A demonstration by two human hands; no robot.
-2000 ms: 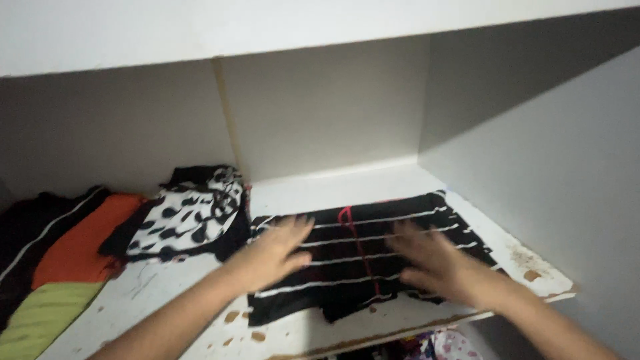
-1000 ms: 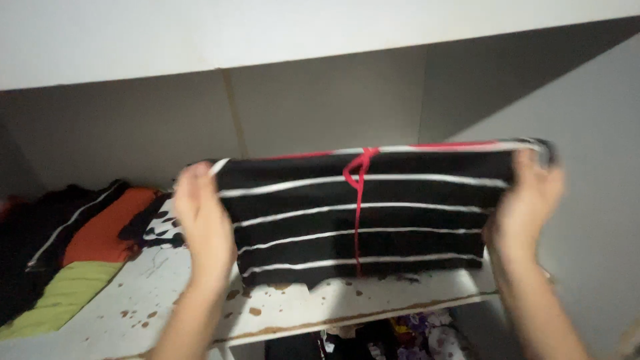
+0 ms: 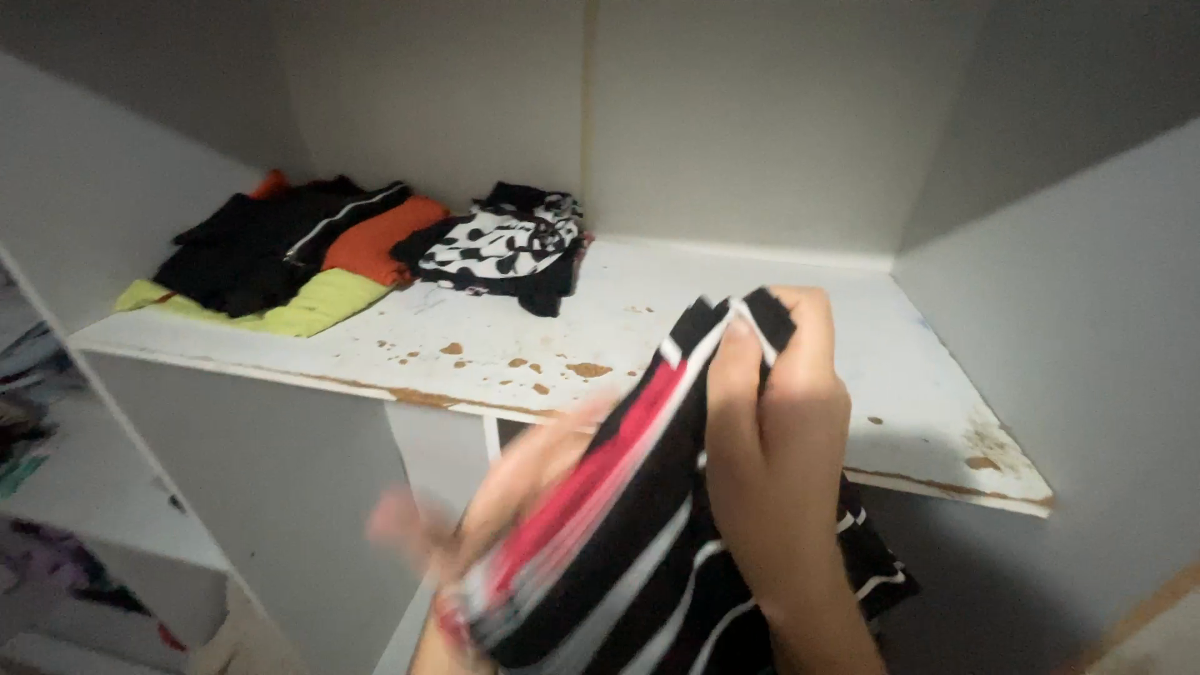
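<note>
A black garment with white stripes and a red band [image 3: 647, 525] is held up in front of the shelf, its upper edge slanting from lower left to upper right. My right hand [image 3: 787, 412] pinches its upper corner between thumb and fingers. My left hand [image 3: 516, 497] is blurred behind the red-edged side at the lower left; its fingers are spread, and whether it grips the cloth does not show clearly. The lower part of the garment runs out of view at the bottom.
On the white shelf [image 3: 731, 272], a black-and-white patterned garment [image 3: 497, 244] lies beside orange cloth [image 3: 380, 239], black clothing [image 3: 253, 248] and lime-green cloth [image 3: 314, 305]. The shelf's front edge is chipped. More clothing [image 3: 66, 562] lies in a lower compartment at left.
The striped garment went from lying on the shelf to being held up level by both hands, and is now slanted, its red tie out of sight. The view has shifted, showing more at left.
</note>
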